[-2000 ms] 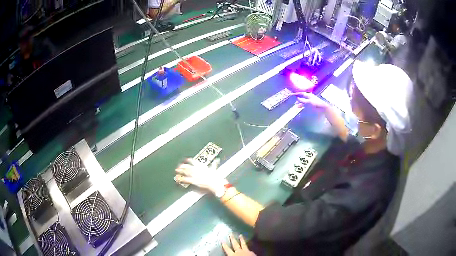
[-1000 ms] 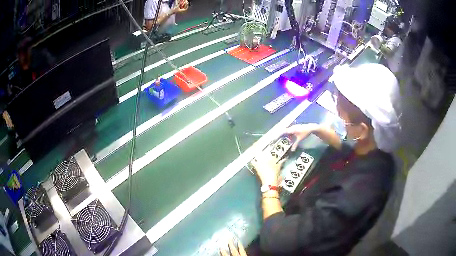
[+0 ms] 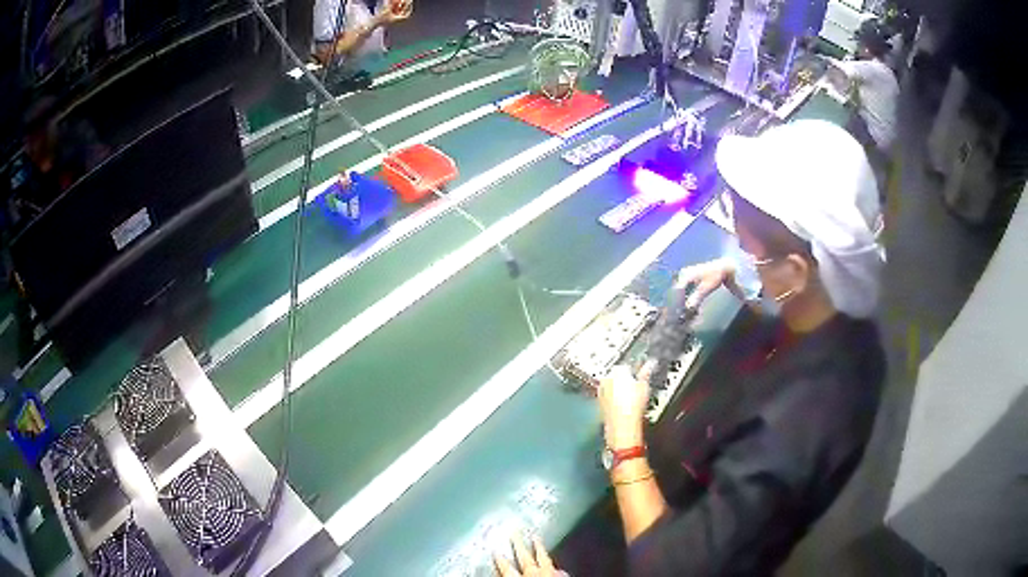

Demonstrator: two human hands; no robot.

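My right hand (image 3: 524,557) shows only as spread fingertips at the bottom edge; the rest is cut off, and nothing shows in the fingers. My left hand is out of the picture. Nearest the other worker's hands, silver four-position fixtures (image 3: 609,336) lie on the green table (image 3: 451,372). The other worker's two hands hold a dark, blurred bar (image 3: 672,329) above another silver fixture (image 3: 674,389), which is partly hidden by it.
A worker in a white cap (image 3: 789,372) sits at the right. A cooling fan plate (image 3: 203,496) stands at lower left. Blue bin (image 3: 359,205), red bin (image 3: 418,171), a dark panel (image 3: 135,225), hanging cable (image 3: 295,338) and purple glowing lamp (image 3: 665,186) are farther off.
The other worker brought a fixture from mid-table to the right, beside the others, and now holds the dark bar. My fingertips stay near the bottom edge. The view has shifted slightly.
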